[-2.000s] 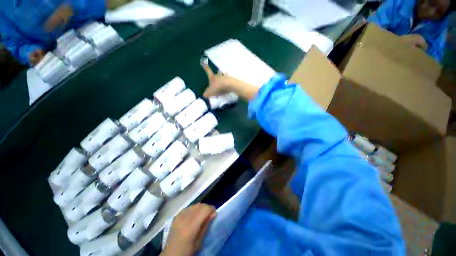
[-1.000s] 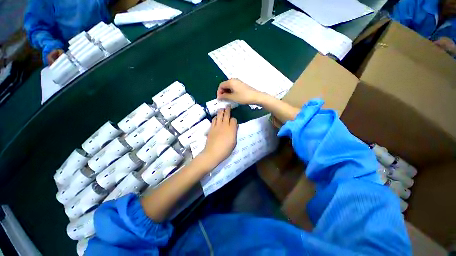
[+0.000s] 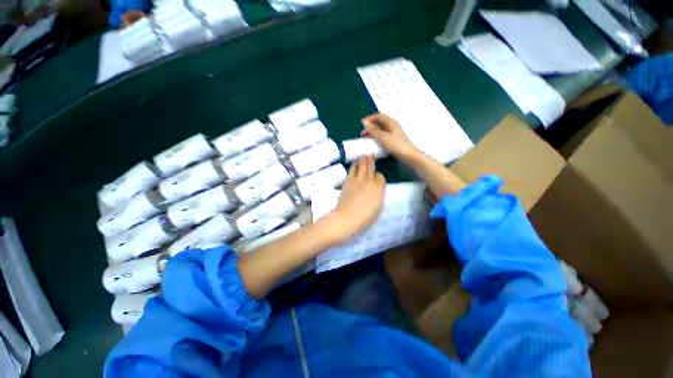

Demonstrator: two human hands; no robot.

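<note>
White cylindrical housings lie in tight slanting rows on the bench. A separate housing lies to the right of the rows. My left hand has its fingertips on the near side of this housing and holds a printed label sheet, which reaches out past the bench edge; the thumb is hidden. My right hand is just above the same housing, thumb and fingertips close together. Whether a label is between them is too small to tell. My left sleeve covers part of the nearest rows.
Spare label sheets lie beyond my right hand. An open carton with housings inside stands at the right. More papers lie by a metal post. Across the bench, a person's hand is near other housings.
My right hand has come back from the far side to the separate housing. My left hand has brought the label sheet up beside it. The view has turned, shifting the bench rightward in the last second.
</note>
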